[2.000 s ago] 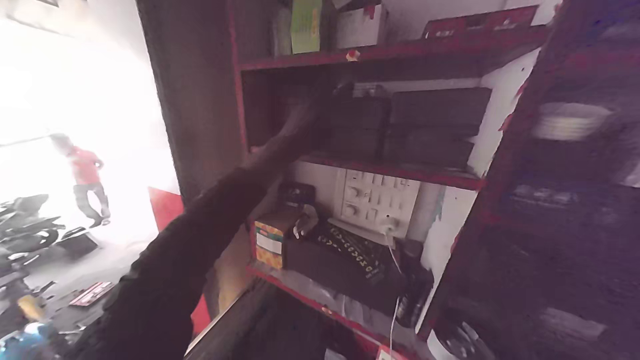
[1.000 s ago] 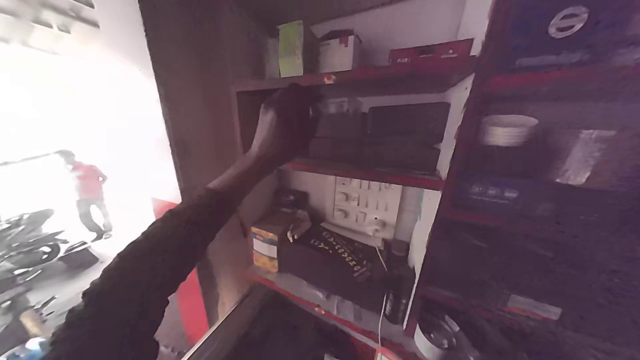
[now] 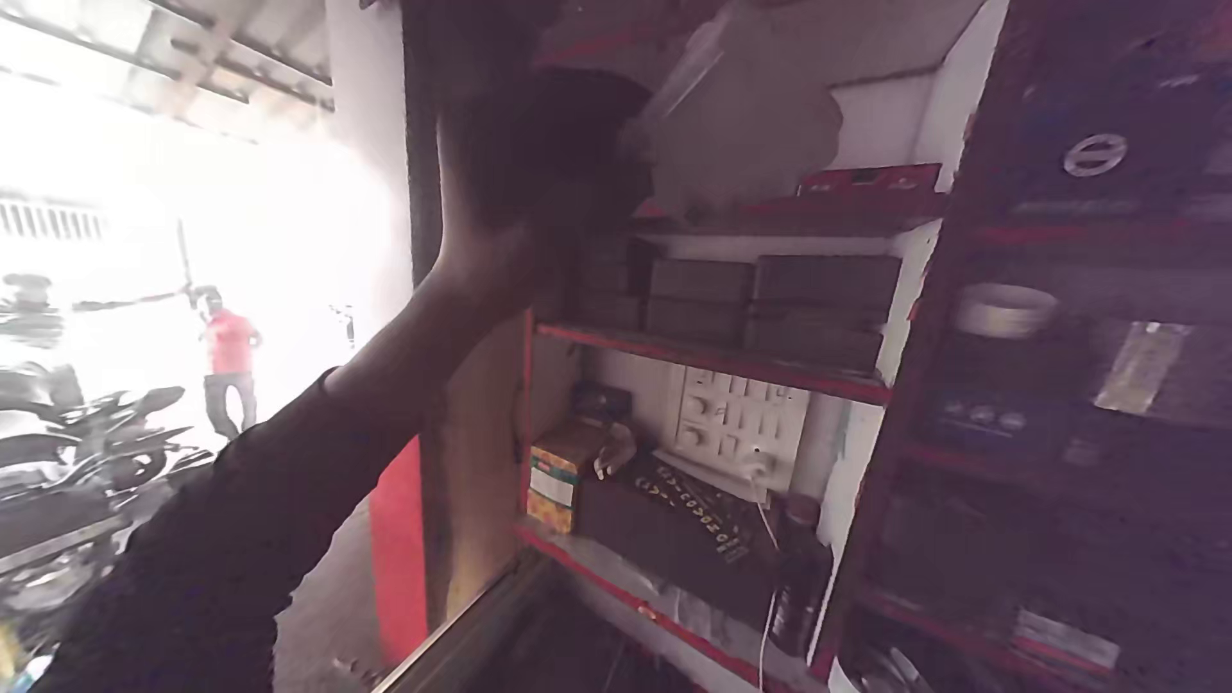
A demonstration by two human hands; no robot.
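Note:
My left hand (image 3: 577, 164), dark and blurred, is raised in front of the upper shelf at the end of my long-sleeved arm. Its fingers meet a pale grey, blurred thing (image 3: 756, 125) that looks like a plastic bag and seems gripped at its left edge. Behind the bag, to the right, a red box (image 3: 871, 180) lies on the upper shelf. Dark boxes (image 3: 703, 294) stand side by side on the shelf below my hand. My right hand is out of view.
The lower shelf holds a yellow and green carton (image 3: 553, 491), a dark box with lettering (image 3: 664, 510) and a dark bottle (image 3: 801, 577). A plug and white cable hang from a switchboard (image 3: 736, 423). Dark shelving (image 3: 943, 462) stands right. A person (image 3: 229, 356) and motorcycles (image 3: 87, 462) are outside, left.
My left hand has risen from the middle shelf to the upper shelf. The pale grey thing now shows beside it, covering where a green and a white box stood. The view has tilted upward.

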